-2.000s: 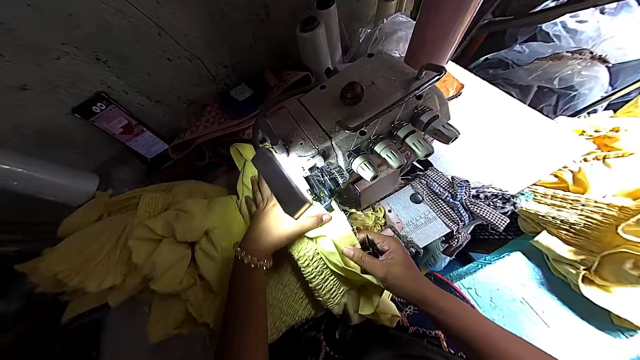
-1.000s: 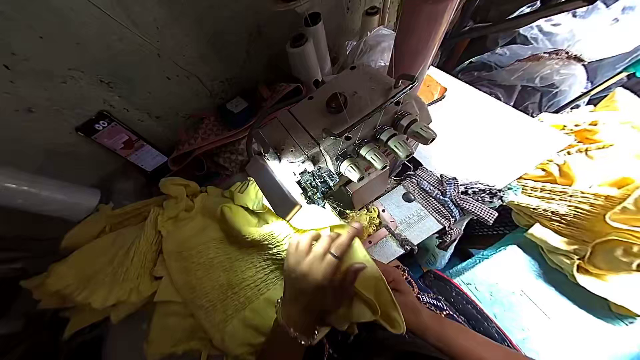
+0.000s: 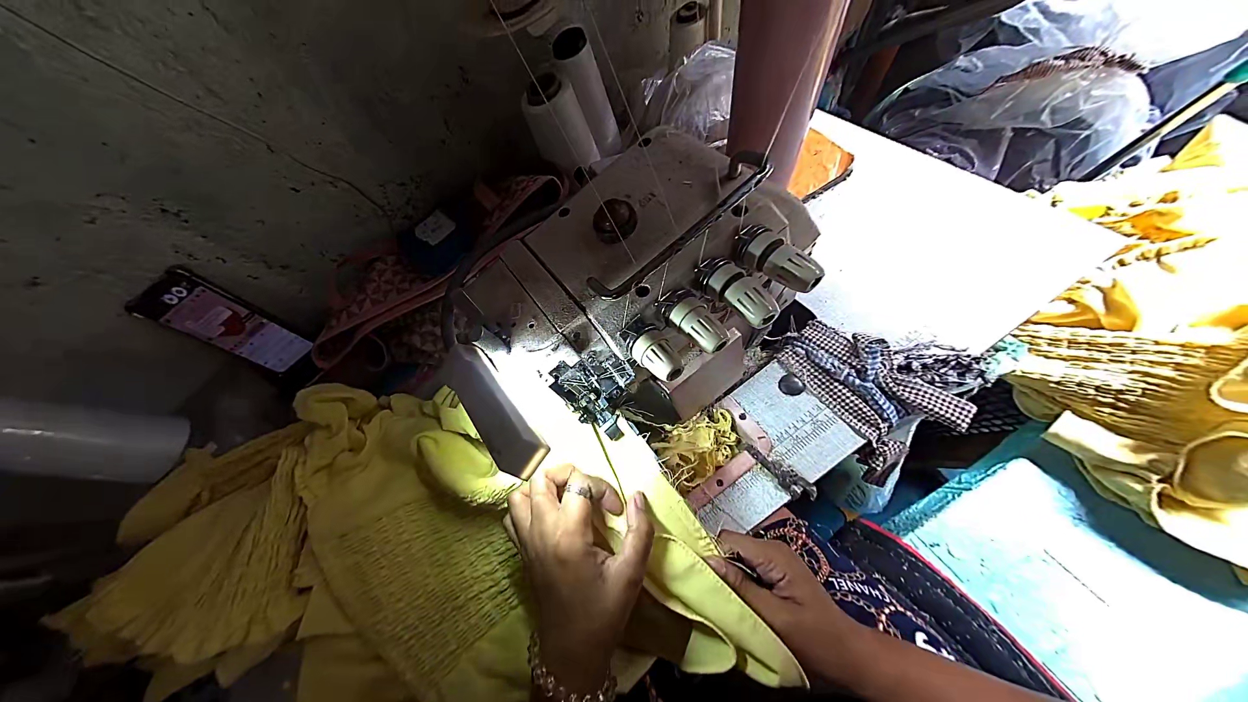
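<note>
A yellow garment with shirred fabric (image 3: 419, 575) lies left of and below an overlock sewing machine (image 3: 595, 253), its edge running up to the needle and presser foot area (image 3: 592, 388). My left hand (image 3: 580, 565), with a ring and a bracelet, pinches the yellow fabric just below the lamp (image 3: 492, 409). My right hand (image 3: 780, 590) grips the fabric edge farther to the right, its fingertips partly hidden by the cloth. Yellow thread scraps (image 3: 704, 447) sit beside the needle area, and four tension dials line the machine's front.
Checkered fabric scraps (image 3: 877, 375) lie on the machine's right side plate. Thread cones (image 3: 561, 122) stand behind it, and a phone (image 3: 224, 322) leans at the wall. More yellow shirred garments (image 3: 1141, 390) are piled at the right, by a light blue surface (image 3: 1063, 546).
My left hand has moved from over the fabric edge, where it was raised a second ago, to pinch the cloth nearer the presser foot. Two seconds ago the garment was less spread out at left.
</note>
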